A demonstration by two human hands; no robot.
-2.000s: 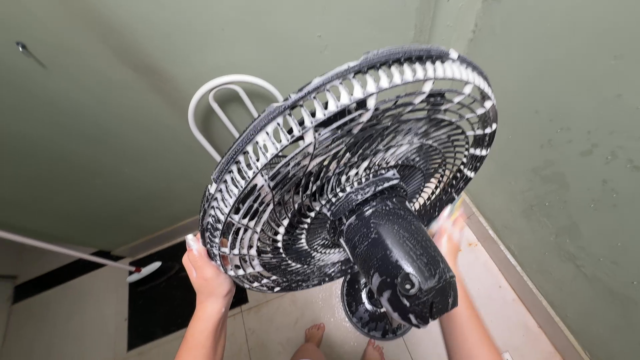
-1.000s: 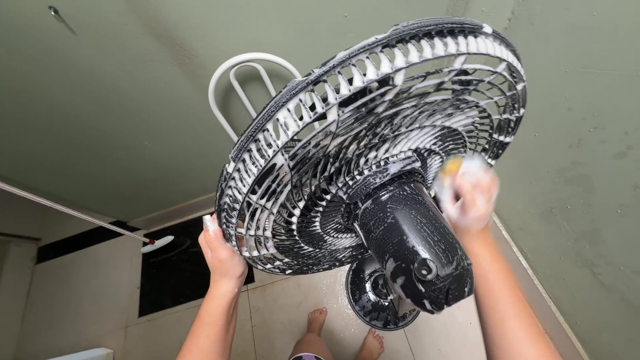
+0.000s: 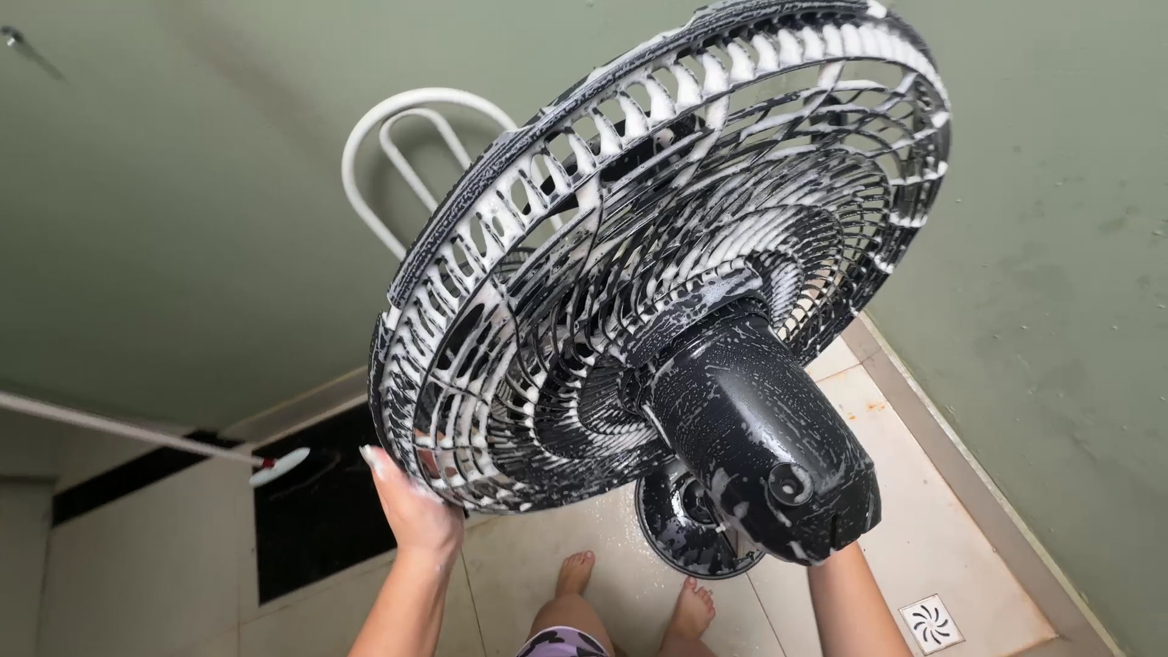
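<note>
A black electric fan, its slatted grille (image 3: 584, 301) covered in white suds, fills the middle of the view, tilted with its rear toward me. The soapy motor housing (image 3: 757, 429) points down and right. My left hand (image 3: 415, 511) grips the grille's lower left rim, suds on the thumb. Behind the motor housing, my right forearm (image 3: 853, 602) shows, but the hand itself is hidden, so its hold cannot be told. The round black fan base (image 3: 693, 525) is below, near my feet, wet with foam.
A white tubular rack (image 3: 365, 173) is on the green wall behind the grille. At left, a pale pole (image 3: 119, 422) slants across a black floor panel (image 3: 319, 502). A square floor drain (image 3: 931, 624) lies at lower right, near the right wall's tile skirting.
My right hand, seen a second ago at the grille's right side with a blurred yellow and white thing, has moved down behind the motor housing. My left hand stays on the rim.
</note>
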